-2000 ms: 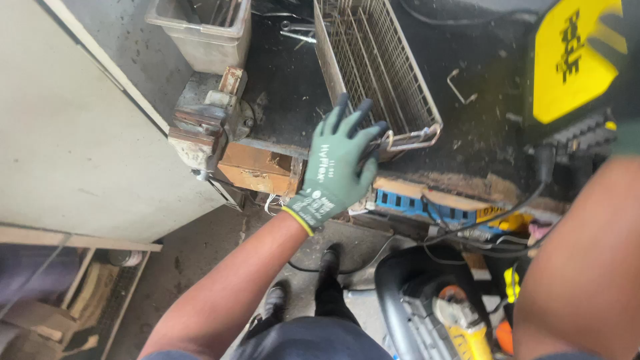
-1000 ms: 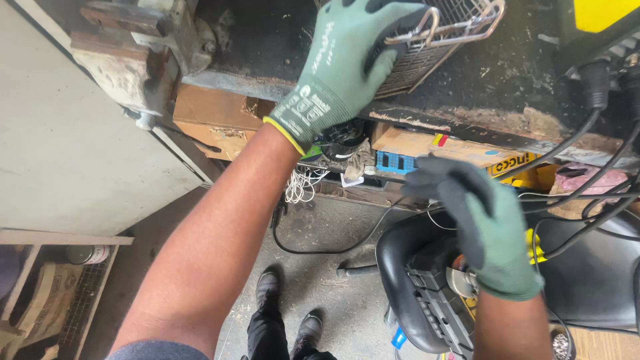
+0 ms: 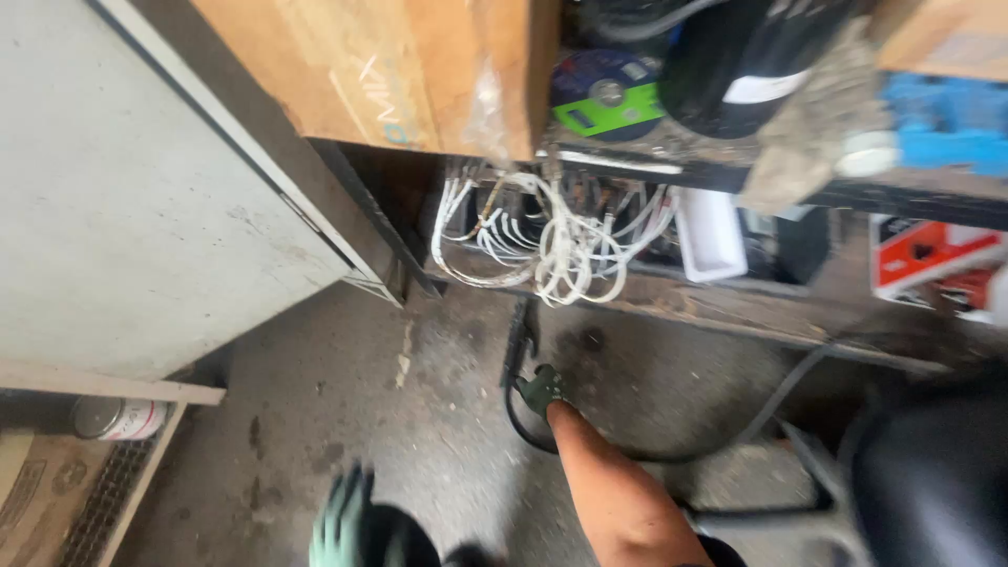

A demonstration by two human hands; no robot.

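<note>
My right hand [image 3: 542,390], in a green and black work glove, reaches down to the floor. Its fingertips are at a thick black cable [image 3: 516,417], just below the black handle, which looks like a welding electrode holder [image 3: 516,339]. Blur hides whether the fingers close on it. The cable curves away to the right along the floor. My left hand [image 3: 339,516], gloved in the same way, is low in the view with its fingers extended and nothing in it.
Above the handle, a low shelf [image 3: 756,315] holds coiled white cord [image 3: 563,244] and a white tray [image 3: 711,235]. A cardboard box [image 3: 425,71] juts out above. A pale panel [image 3: 157,189] stands at left, a black chair [image 3: 933,465] at right, and a tin [image 3: 118,417] on the lower-left rack.
My left hand has left the wire basket and come down. My right hand has gone from over the chair area down to the cable on the floor. The view has tilted down closer to the floor.
</note>
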